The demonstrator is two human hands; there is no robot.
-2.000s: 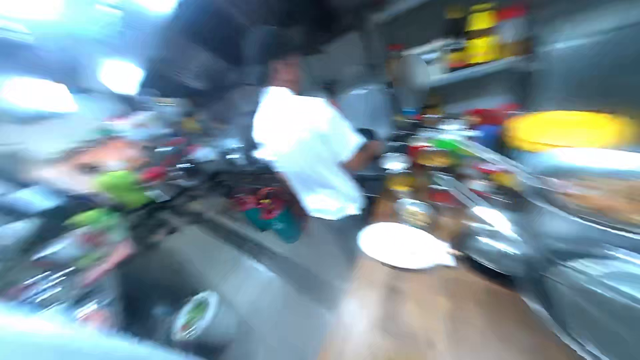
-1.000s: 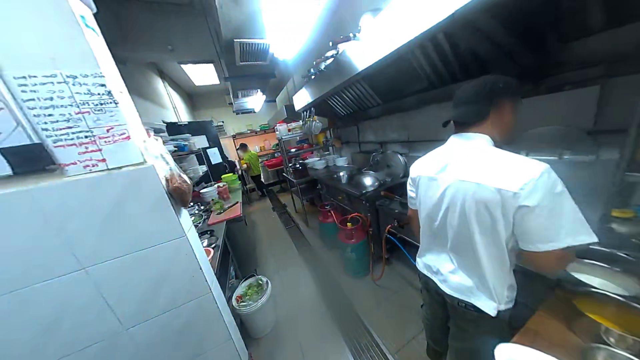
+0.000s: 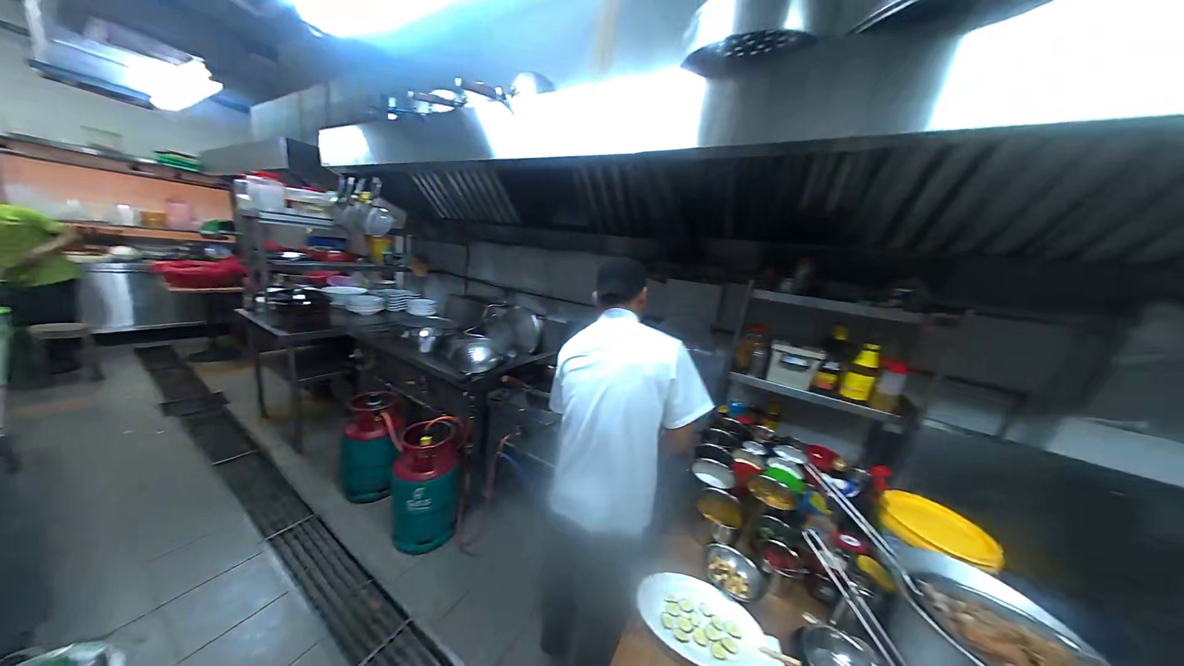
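Note:
Neither of my hands shows in the head view. Nearest to me, at the bottom, a white oval plate (image 3: 655, 606) holds several pale green round slices. Beside it stands a metal bowl (image 3: 737, 571) with light pieces in it. Further right, a large metal pot (image 3: 934, 564) contains brownish food, with a yellow lid (image 3: 941, 529) behind it. Long metal utensil handles (image 3: 856, 587) lie across the containers. Many small metal pots (image 3: 719, 508) of sauces or ingredients crowd the wooden counter.
A person in a white shirt (image 3: 622, 416) stands at the stove, back to me. Two gas cylinders (image 3: 425, 499) stand left of them, beside a floor drain grate (image 3: 305, 536). A shelf (image 3: 814, 396) bears bottles. At far left is another person (image 3: 37, 250) in green.
The view has turned right and up since one second ago, so the tiled wall at left is out of frame and more of the counter shows. The person in white still has their back to me.

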